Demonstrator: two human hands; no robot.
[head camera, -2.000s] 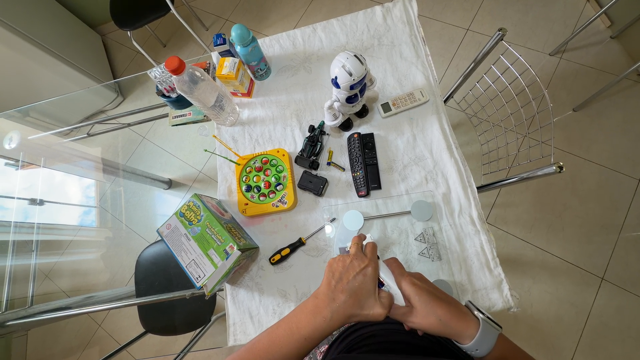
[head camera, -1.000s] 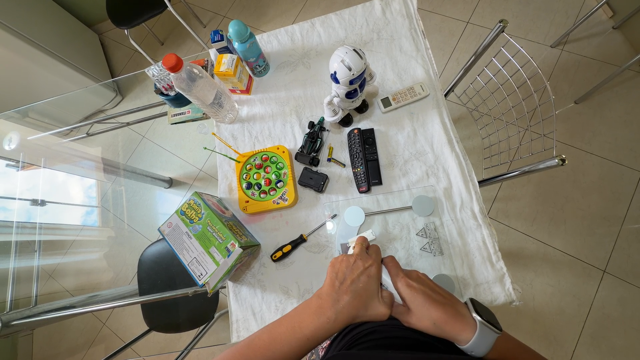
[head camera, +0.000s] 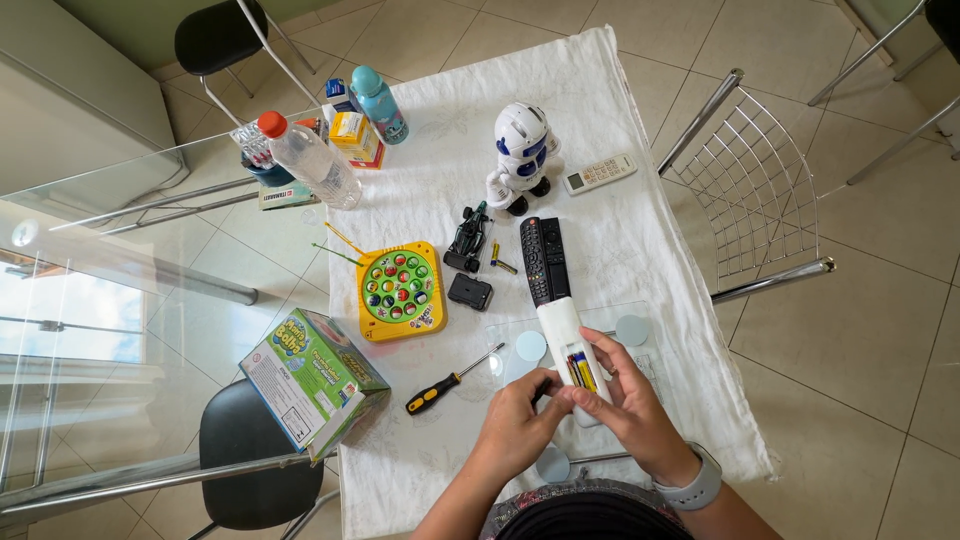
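A white remote control (head camera: 559, 322), back side up, shows yellow batteries (head camera: 580, 371) in its uncovered compartment. My right hand (head camera: 637, 409) grips its right side, thumb beside the batteries. My left hand (head camera: 521, 420) is at its left side, thumb touching the case; a small dark piece (head camera: 541, 390) shows by its fingers, not clear whether held. Beyond the white remote lie two black remotes (head camera: 544, 259), side by side. Loose batteries (head camera: 501, 259) and a black battery cover or small case (head camera: 470, 291) lie left of them. A yellow-and-black screwdriver (head camera: 435, 394) lies left of my hands.
A toy fishing game (head camera: 365, 300), a toy race car (head camera: 469, 236), a toy robot (head camera: 521, 154) and a white remote (head camera: 600, 174) are on the cloth. A green box (head camera: 304, 375) stands at the left edge. Bottles (head camera: 319, 169) and small boxes (head camera: 356, 135) stand farther back. A glass plate (head camera: 510, 337) lies under my hands.
The white remote's uncovered battery compartment now shows; earlier my hands mostly hid the remote. My hands have moved apart, to either side of it.
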